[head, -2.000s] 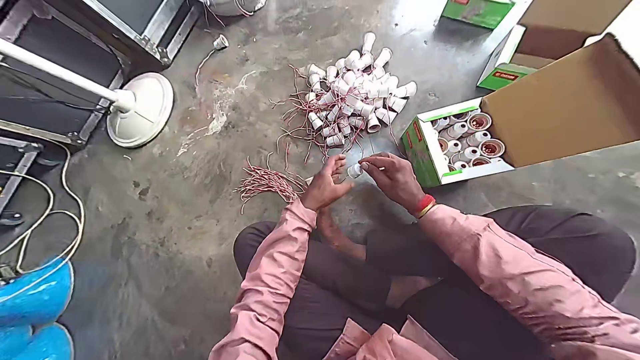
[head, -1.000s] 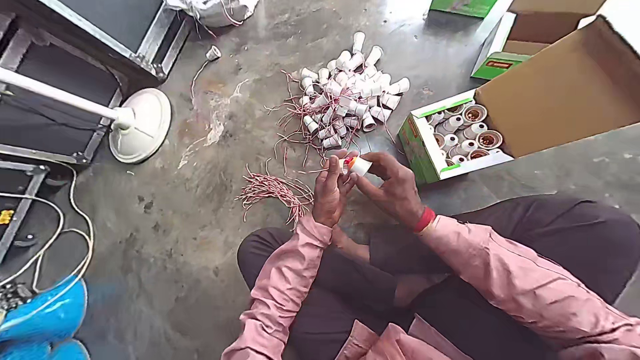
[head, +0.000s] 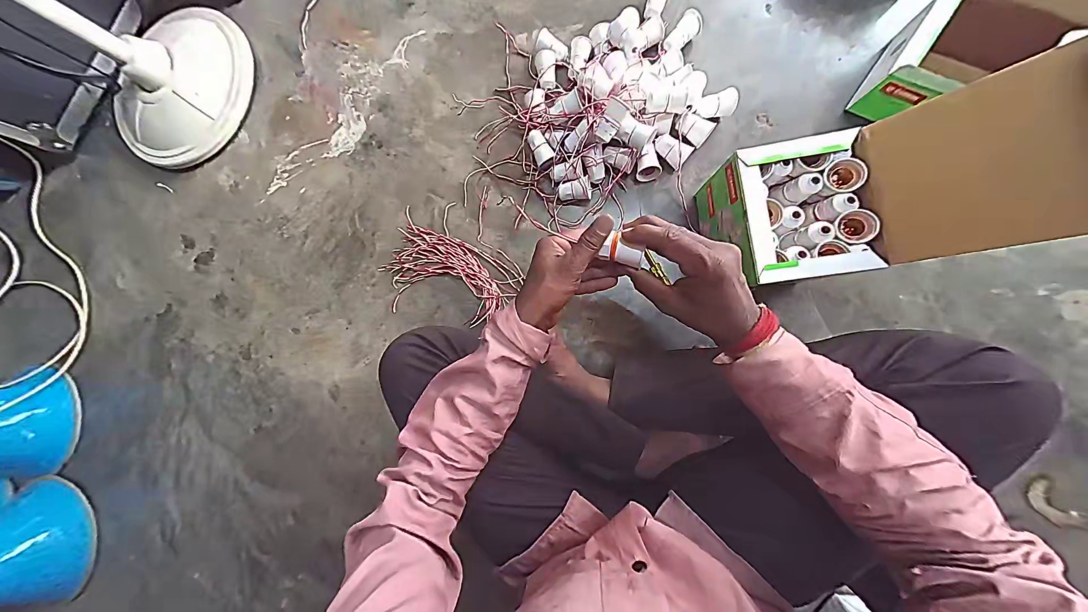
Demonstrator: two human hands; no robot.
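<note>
Between my hands is a white bulb holder with an orange band. My left hand grips its left end, thumb on top. My right hand has its thumb and finger at the holder's right end; a thin yellow-green item shows between them, too small to name. Beyond my hands lies a heap of white bulb holders with red-and-white twisted wires. A bundle of loose red-and-white wires lies left of my left hand. At the right, an open green-and-white carton holds several bulb holders.
A second green carton stands at the upper right. At the upper left is a white round stand base beside a dark metal-edged case. Blue cylindrical containers and a pale cable lie at the left. My crossed legs are below my hands.
Both hands have stayed together around a white bulb holder. The fingers of my right hand have shifted, and the thin yellow-green item now shows by them. The view has moved closer.
</note>
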